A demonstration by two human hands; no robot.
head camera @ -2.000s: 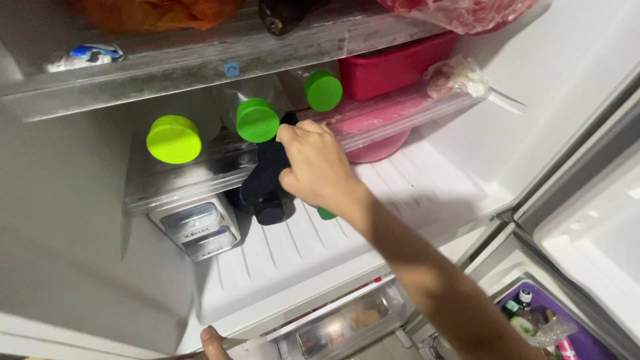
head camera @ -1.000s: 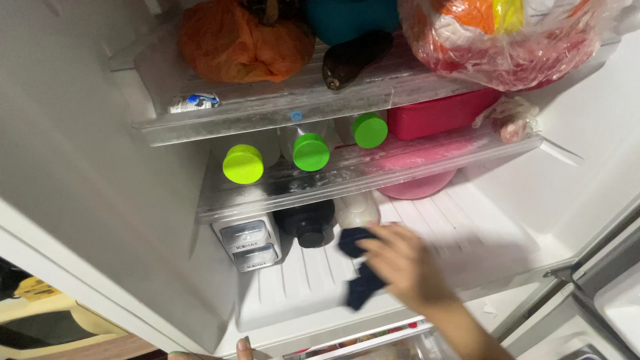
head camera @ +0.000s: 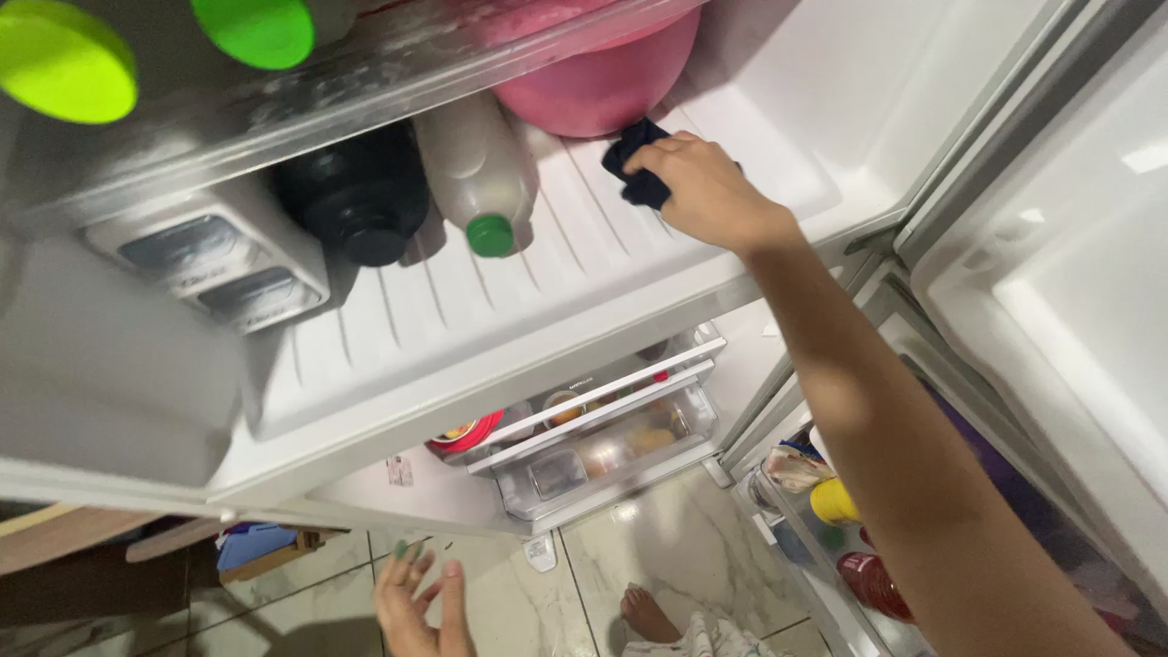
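Observation:
My right hand (head camera: 707, 187) grips a dark cloth (head camera: 641, 164) and presses it on the ribbed white floor (head camera: 584, 228) of the upper refrigerator compartment, just in front of a pink bowl (head camera: 602, 87). To its left lie a translucent bottle (head camera: 474, 164) with a green cap and a dark bottle (head camera: 351, 196), side by side. A white unit with two trays (head camera: 219, 260) stands at the compartment's left. Low in the head view, my left hand (head camera: 422, 598) hangs over the tiled floor with its fingers apart, holding nothing.
Above runs a clear shelf (head camera: 365, 105) with green-capped containers. The lower compartment holds a clear drawer (head camera: 602, 456) and a red container (head camera: 465, 433). At the right, the open upper door (head camera: 1077, 210) stands above door racks with a red bottle (head camera: 871, 584). A bare foot (head camera: 646, 611) is on the tiles.
My right hand has moved with the dark cloth from beside the bottles to the right, near the pink bowl. More of my left hand shows. The view has tilted down.

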